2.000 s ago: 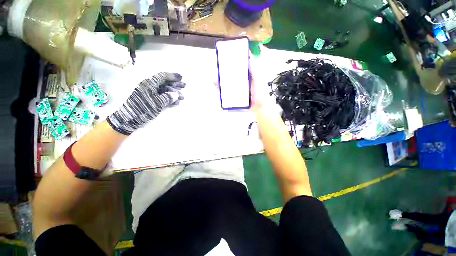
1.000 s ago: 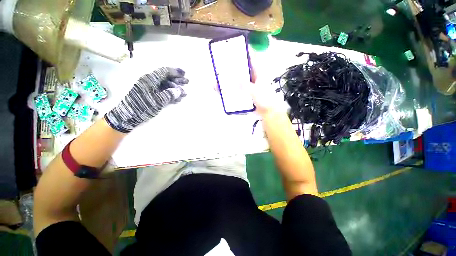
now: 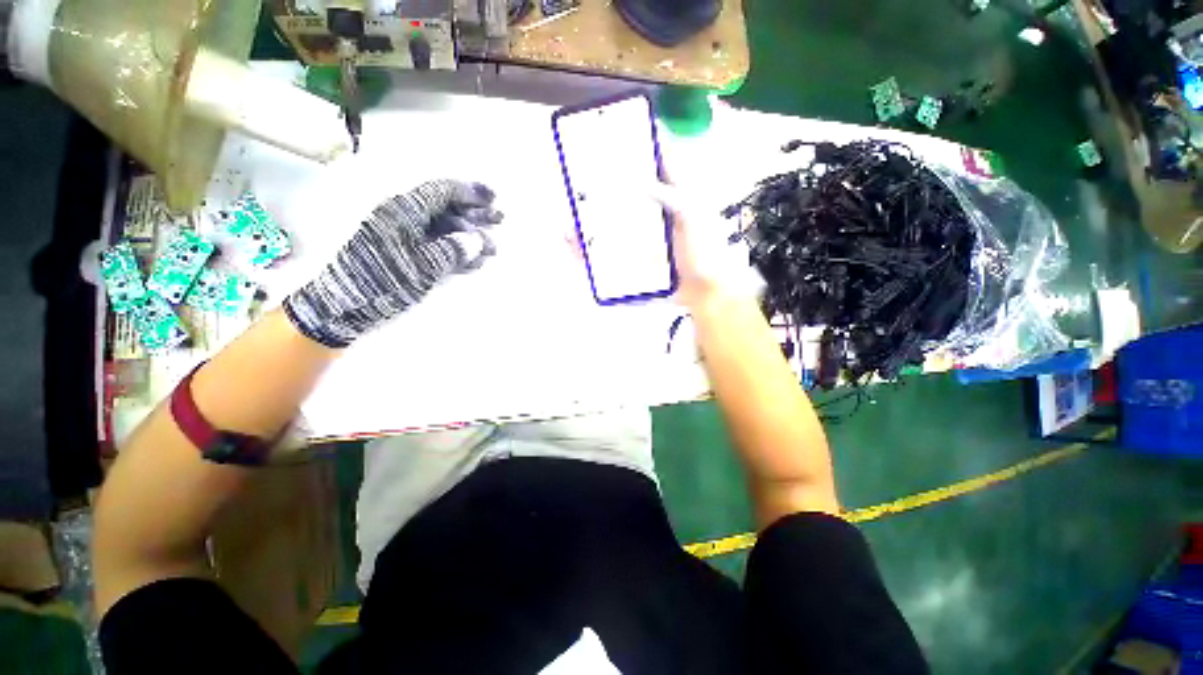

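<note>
My right hand (image 3: 689, 251) is bare and holds a smartphone (image 3: 617, 198) with a dark purplish edge and a bright white screen, upright over the white bench. The thumb lies at the screen's right side; most fingers are hidden behind the phone. My left hand (image 3: 396, 253) wears a black-grey-white striped knit glove and rests over the bench, left of the phone. Its fingers are loosely curled, with nothing seen in them. A dark red wrist strap (image 3: 205, 419) is on the left forearm.
Green circuit boards (image 3: 182, 268) lie at the left. A fume extractor hood (image 3: 178, 99) hangs at the upper left. A thin soldering iron (image 3: 350, 99) points down at the far edge. A black cable pile (image 3: 864, 257) in a clear plastic bag (image 3: 1016, 270) lies at the right. A blue crate (image 3: 1161, 393) stands beyond.
The phone in my right hand has tilted slightly, its top to the left, since the earliest frame. My thumb now lies over its screen edge. The view has shifted a little; my left hand stays much the same.
</note>
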